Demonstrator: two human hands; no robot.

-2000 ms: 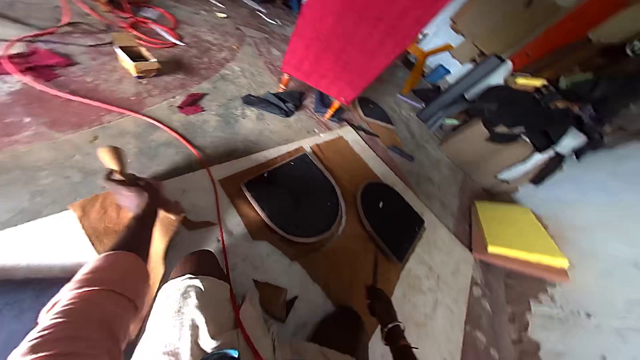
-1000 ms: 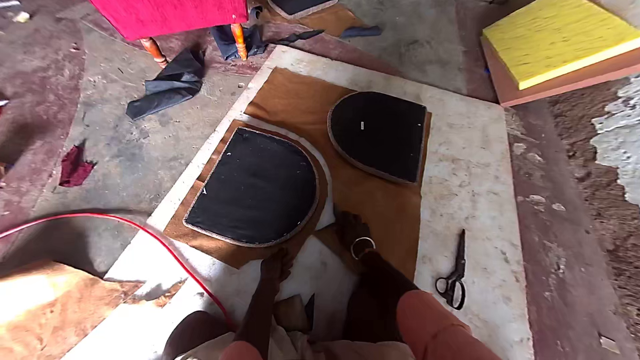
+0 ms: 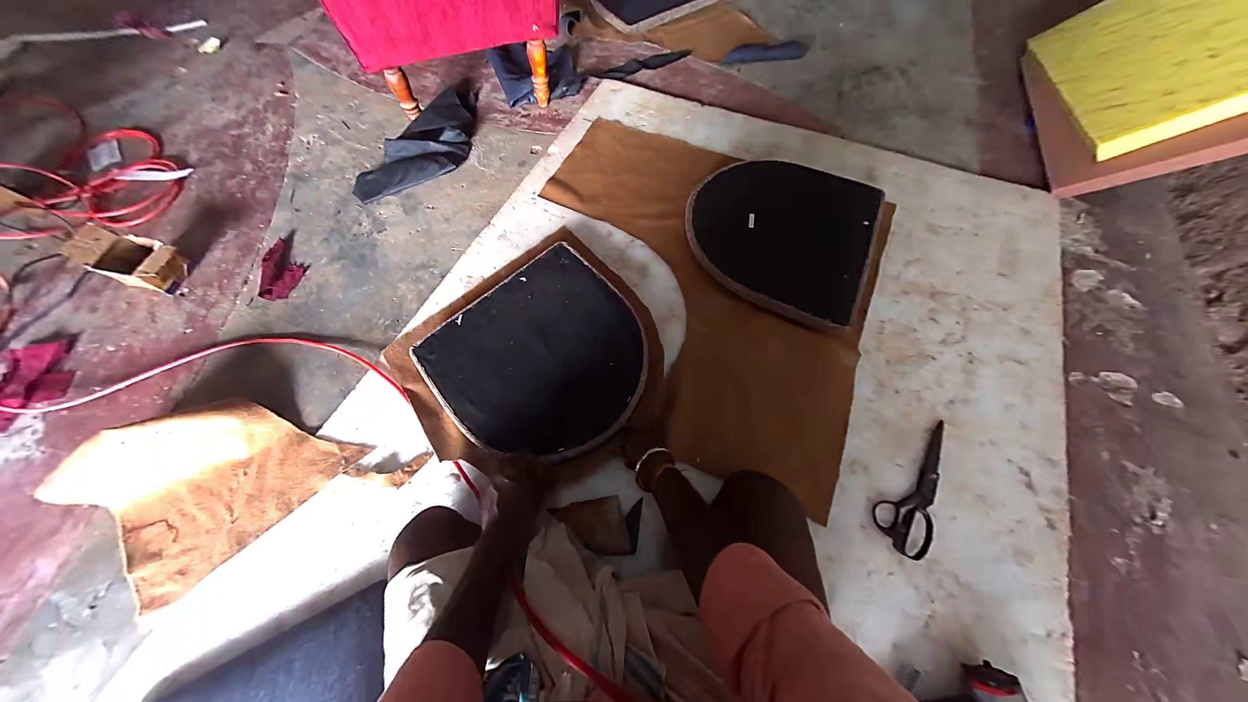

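Observation:
A black, D-shaped padded panel [image 3: 541, 356] lies on a cut piece of brown leather-like material [image 3: 444, 424], whose margin shows around it. At its lower edge is my left hand [image 3: 517, 480]; my right hand [image 3: 645, 456], with a bangle at the wrist, touches the lower right corner of the same piece. Both hands are dark and partly hidden, so their grip is unclear. A second black D-shaped panel [image 3: 785, 239] rests on a larger brown sheet [image 3: 760, 409]. Black-handled scissors [image 3: 912, 502] lie to the right on the pale board [image 3: 985, 370].
A red hose [image 3: 263, 341] crosses from the left and passes between my legs. Brown scrap [image 3: 214, 487] lies at left, near a small cardboard box [image 3: 127, 258]. Red upholstered furniture [image 3: 448, 29] stands ahead, dark cloth [image 3: 419, 146] beside it. Yellow foam [image 3: 1150, 78] is at upper right.
The left panel and its brown backing have come apart from the larger brown sheet, leaving a curved pale gap. My right hand has moved from the sheet to the backing's corner.

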